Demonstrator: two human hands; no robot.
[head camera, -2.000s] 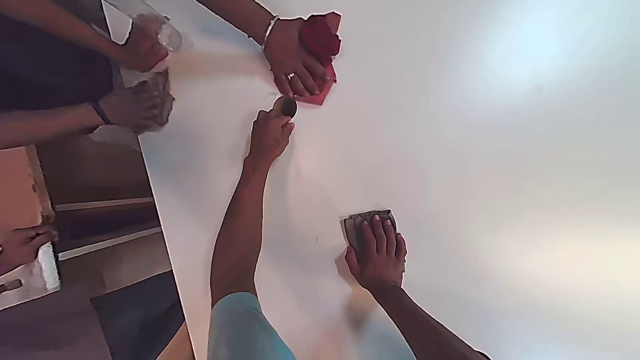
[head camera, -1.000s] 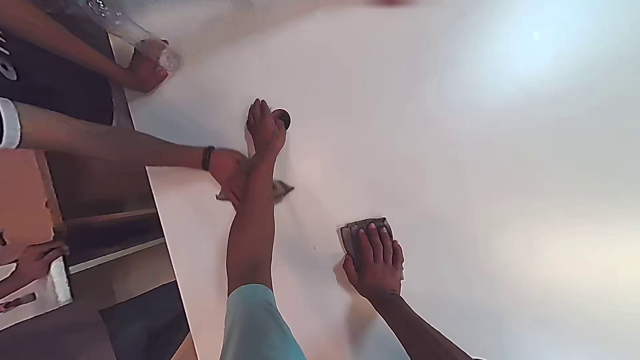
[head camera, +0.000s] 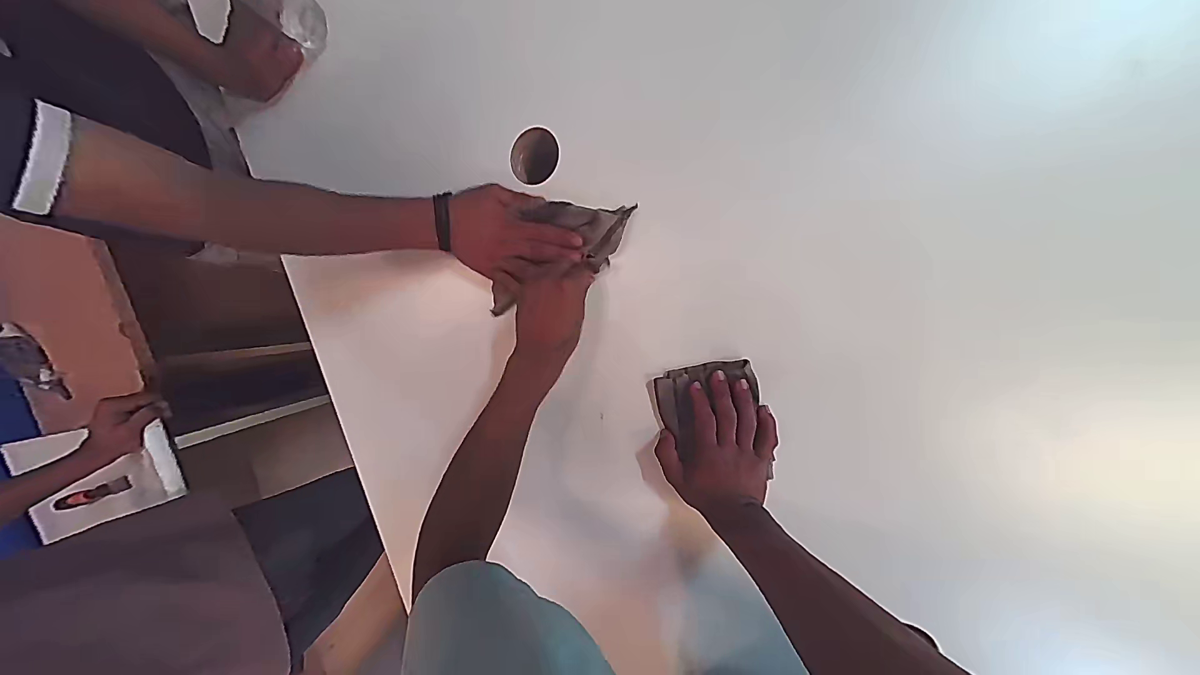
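My left hand (head camera: 553, 314) reaches up over a smooth white surface, its fingers partly covered by a crumpled grey-brown cloth (head camera: 605, 234). A co-worker's hand (head camera: 497, 234) with a dark wristband lies on that cloth, against my left hand. Just above them is a dark round spot (head camera: 534, 156), seemingly a hole in the white surface (head camera: 891, 309). Lower right, my right hand (head camera: 722, 441) presses flat on a folded grey-brown cloth (head camera: 680, 398), fingers over it and thumb at its left side. Whether my left hand grips anything is hidden.
At the upper left, another person's hand (head camera: 262, 66) is beside a clear plastic item (head camera: 305, 23). The white surface's left edge slants down past dark shelving (head camera: 225, 319). At the far left, one more hand (head camera: 122, 427) touches a white picture sheet (head camera: 155, 478).
My left hand has moved down, away from the dark round spot. The co-worker's hand and crumpled cloth have come onto it. The red cloth at the top is out of view. My right hand stays on its cloth.
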